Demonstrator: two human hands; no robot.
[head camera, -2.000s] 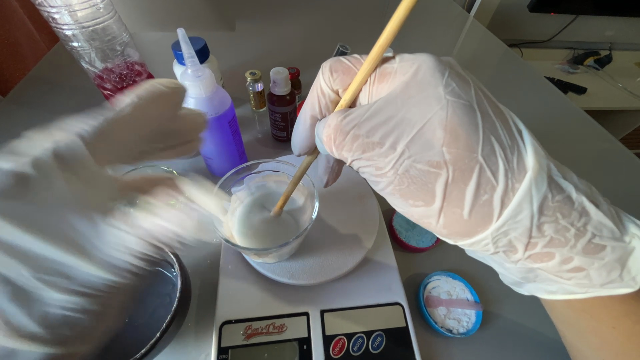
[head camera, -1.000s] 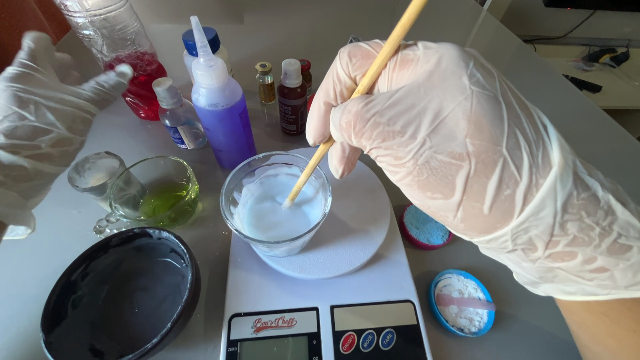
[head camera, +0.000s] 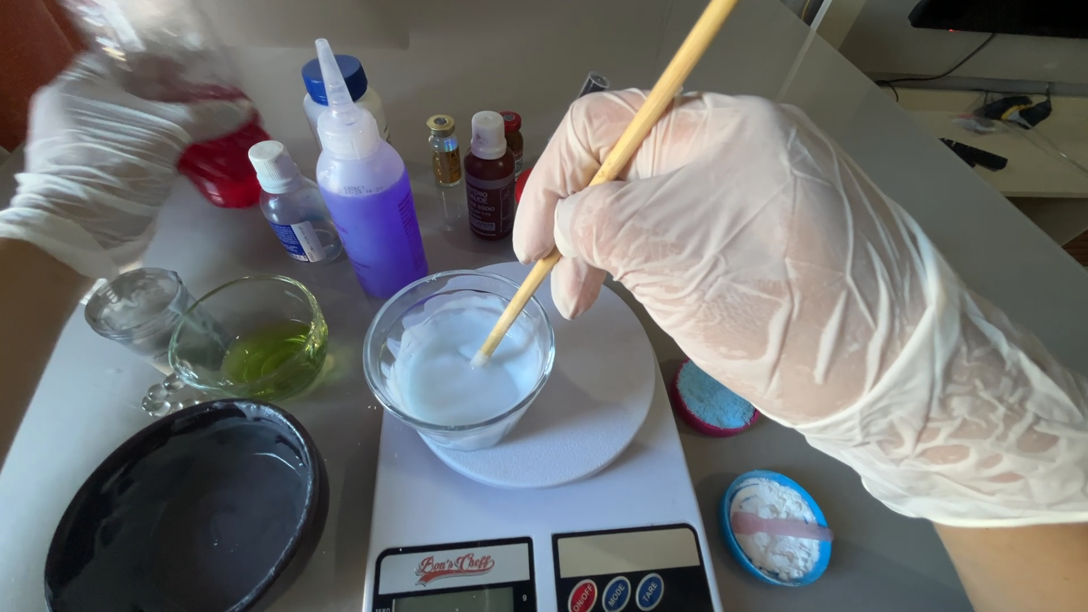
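My right hand (head camera: 722, 246), in a white glove, grips a wooden stick (head camera: 650, 115) whose tip dips into white liquid (head camera: 455, 374) in a glass bowl (head camera: 374, 357). That bowl stands on the round plate of a white kitchen scale (head camera: 527, 510). My gloved left hand (head camera: 102, 161), blurred, is closed around a clear plastic bottle (head camera: 153, 51) of red liquid at the upper left. Between the hands stand a purple squeeze bottle (head camera: 374, 212), a small clear bottle with a white cap (head camera: 293, 208) and a dark brown bottle (head camera: 490, 187).
At the left are a black dish (head camera: 195, 510), a glass cup of green liquid (head camera: 272, 353) and a small clear cup (head camera: 140, 306). A blue lid of white powder (head camera: 773, 518) and a red lid of light blue powder (head camera: 714, 399) lie right of the scale. A glass vial (head camera: 444, 153) stands behind.
My left hand, blurred over the left side at first and then open beside the red liquid's bottle, has taken hold of that bottle. My right hand still holds the stick in the bowl.
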